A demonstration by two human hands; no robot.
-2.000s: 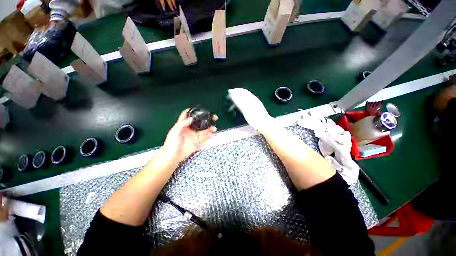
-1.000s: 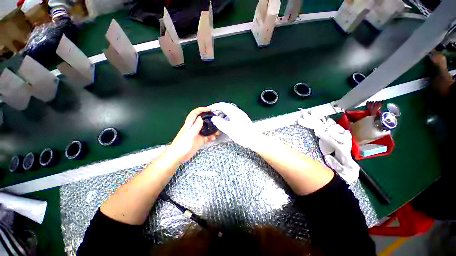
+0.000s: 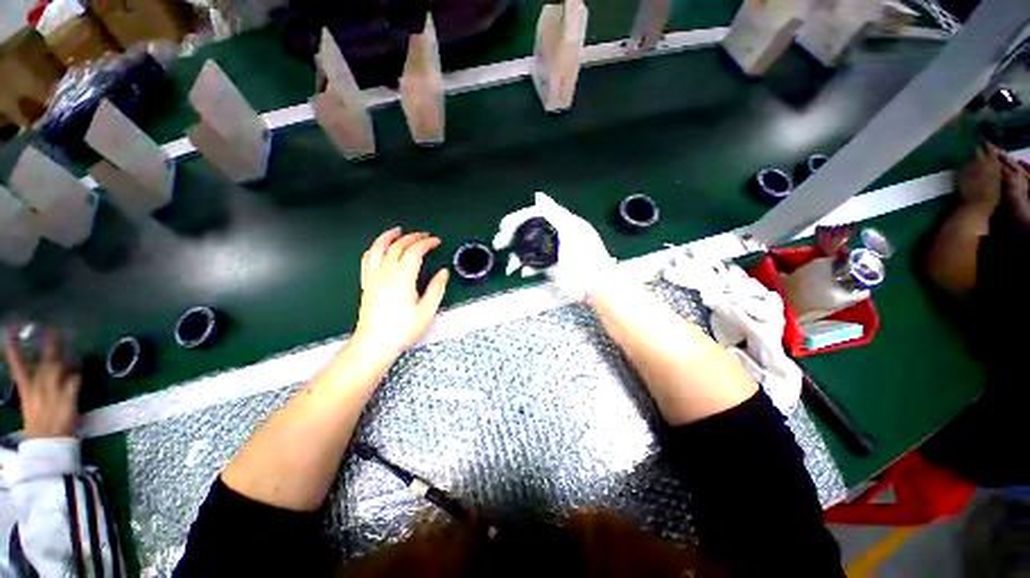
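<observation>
My right hand (image 3: pixel 565 251), in a white glove, holds a round black lens-like unit (image 3: pixel 535 242) over the near edge of the green conveyor belt. Its fingers curl round the unit's sides. My left hand (image 3: pixel 398 288) is bare and empty, fingers apart, above the belt and its white rail. Another lens unit (image 3: pixel 473 261), with a pale ring round a dark centre, stands on the belt between my two hands. One more unit (image 3: pixel 638 211) stands on the belt to the right of my gloved hand.
Several upright open cartons (image 3: pixel 426 93) line the belt's far side. Bubble wrap (image 3: pixel 508 395) with a thin black stick (image 3: pixel 420 488) lies under my forearms. A white cloth (image 3: pixel 740 316), red tray (image 3: pixel 791 327) and slanting post (image 3: pixel 881 124) are right. Another person's hand (image 3: pixel 45 384) is far left.
My hands have parted. My left hand has let go and moved left; my gloved right hand now holds a unit. Cartons and belt units have shifted left. Another person's hand has appeared at left.
</observation>
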